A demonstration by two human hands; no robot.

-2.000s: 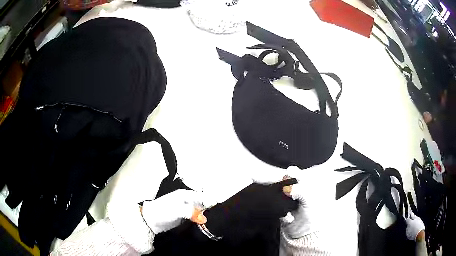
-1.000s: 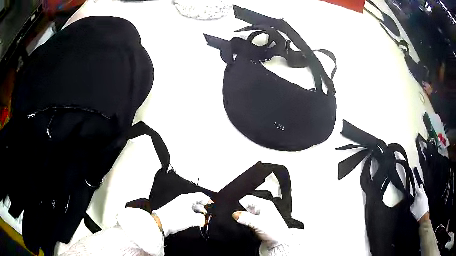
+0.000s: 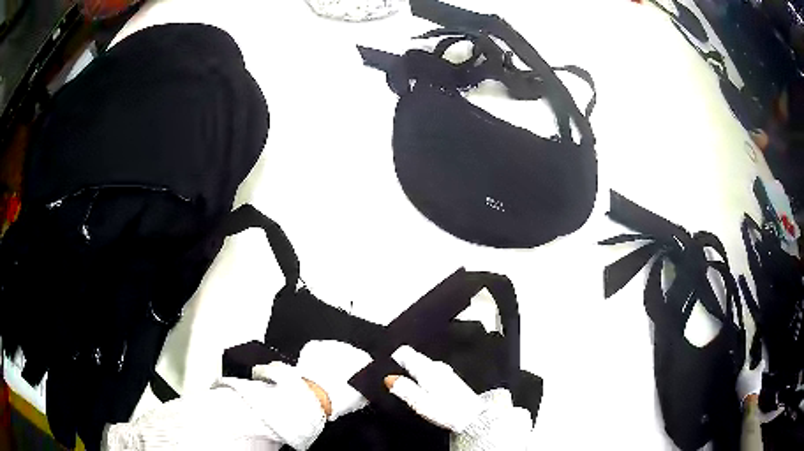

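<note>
A black shoulder bag (image 3: 353, 432) lies at the bottom centre, its lower part cut off by the frame edge. Its wide flat black strap (image 3: 432, 308) makes an angled loop above my hands. My left hand (image 3: 322, 388), in a white glove with bare fingertips, lies on the bag; its fingers are bent and partly hidden, so its hold is unclear. My right hand (image 3: 432, 392), gloved the same way, pinches the black strap between thumb and fingers, close beside my left hand. No metal piece shows at my fingertips.
A large heap of black bags (image 3: 150, 123) fills the left side. A black crescent bag with a small pale logo (image 3: 494, 176) lies at the centre of the white table (image 3: 326, 158). More strapped bags (image 3: 696, 370) lie at the right, beside another person's gloved hand (image 3: 751, 383). Crumpled clear plastic (image 3: 357, 7) is at the top.
My hands came together over the bag, and the strap was folded up into a loop. The metallic glint at my left fingertips no longer shows. The view shifted, moving the centre bag upward.
</note>
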